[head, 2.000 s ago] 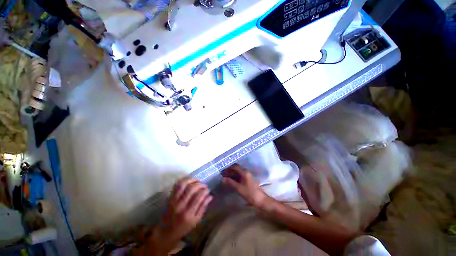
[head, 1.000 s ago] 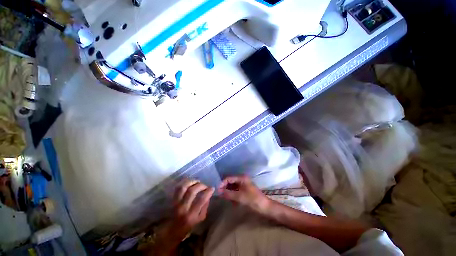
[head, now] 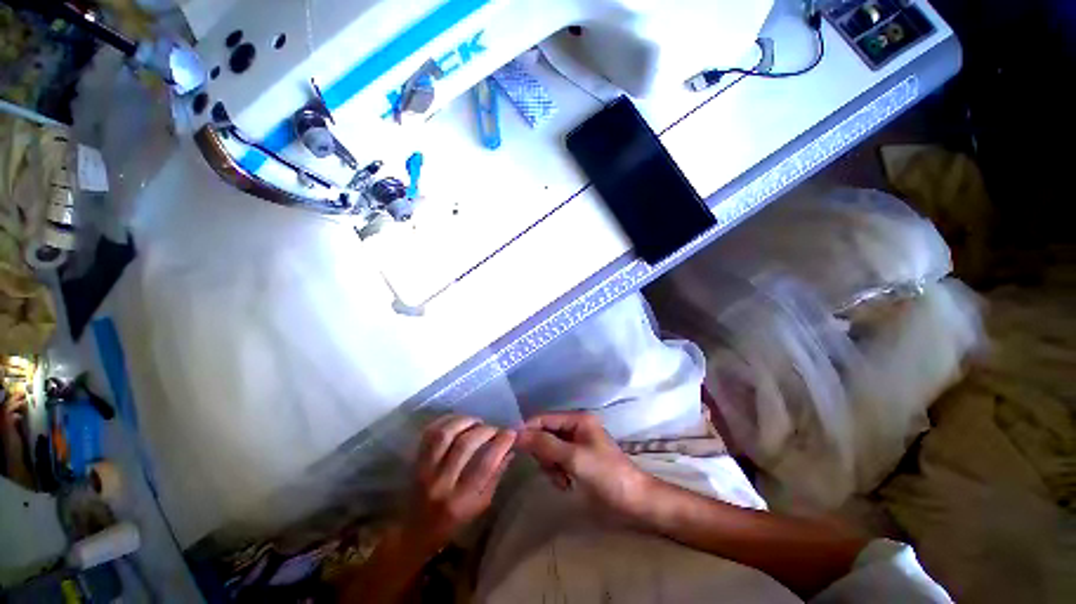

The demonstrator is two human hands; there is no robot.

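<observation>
Sheer white fabric (head: 260, 354) spreads over the left of the machine table and hangs over its front edge. My left hand (head: 464, 463) and my right hand (head: 578, 454) meet below the front edge, fingertips close together, pinching the fabric edge between them. The strip itself is hardly visible. The sewing machine (head: 366, 83) stands above, its presser foot and needle area (head: 384, 203) brightly lit, away from both hands. More sheer white fabric (head: 614, 366) lies on the lap, beyond my right hand.
A black smartphone (head: 640, 179) lies on the bed near the tape rule (head: 779, 179). A blue-handled tool (head: 487, 115) lies under the arm. A cable (head: 755, 73) and a small compartment box (head: 879, 32) are at right. A sheer fabric bundle (head: 814, 354) hangs below the table.
The hands, apart two seconds ago, have come together at the fabric edge. My right hand has moved down from the table edge. The view has shifted, so the machine sits further up and left.
</observation>
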